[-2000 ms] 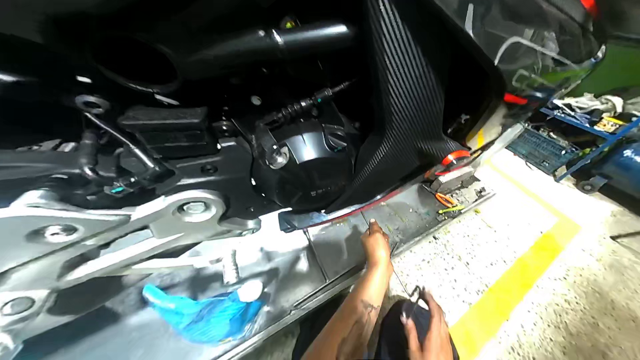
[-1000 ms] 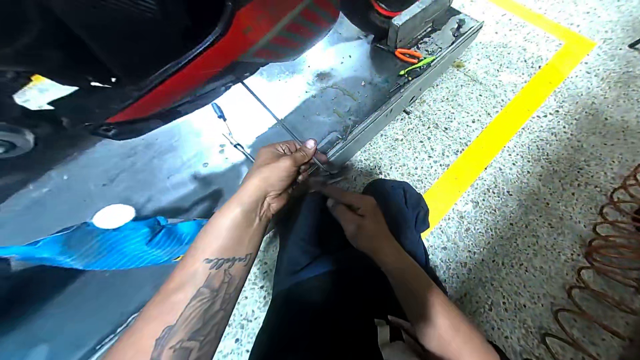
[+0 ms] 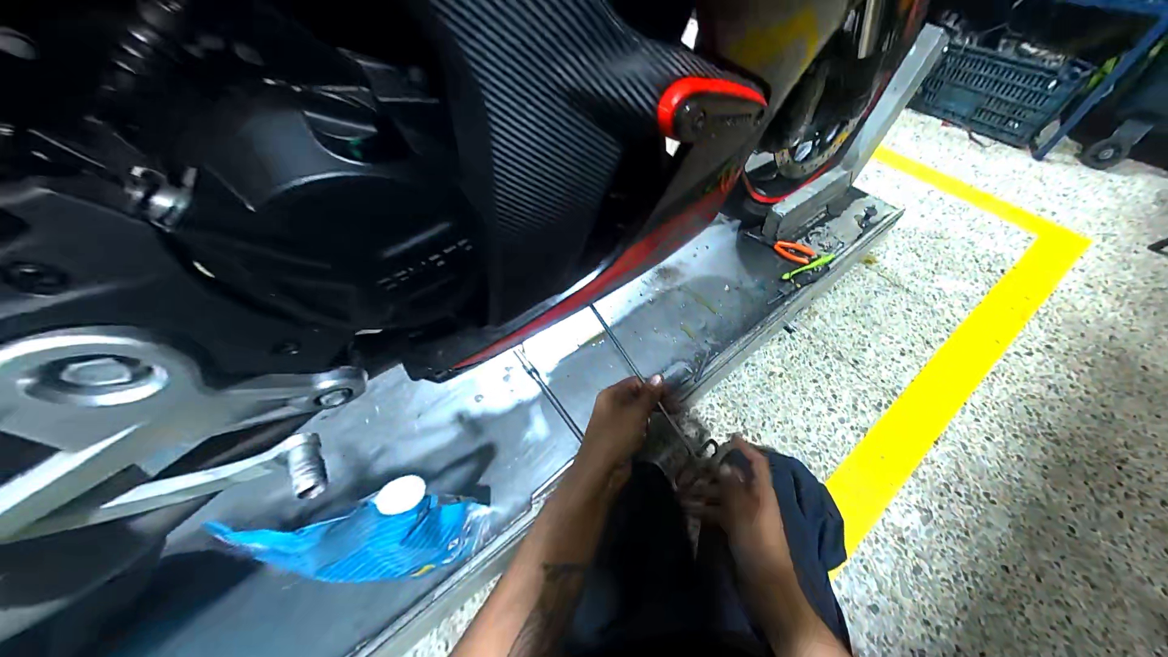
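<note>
My left hand pinches a thin metal rod partway along its length. The rod's far end reaches under the red lower edge of a motorcycle fairing. At the rod's near end, by a small loop, is my right hand; it is blurred, and whether its fingers close on the rod cannot be told. Above my hands is the motorcycle's dark engine cover, beside a carbon-look panel. Left of my left hand, a second thin metal tool lies on the grey platform.
A blue plastic pouch with a white cap lies on the platform. Orange-handled pliers and a green tool rest near its far end. Beyond are a dark crate, a caster wheel and a yellow floor line.
The view has swung considerably. Two seconds ago my right hand was lower and apart from my left; now both are close together around the rod.
</note>
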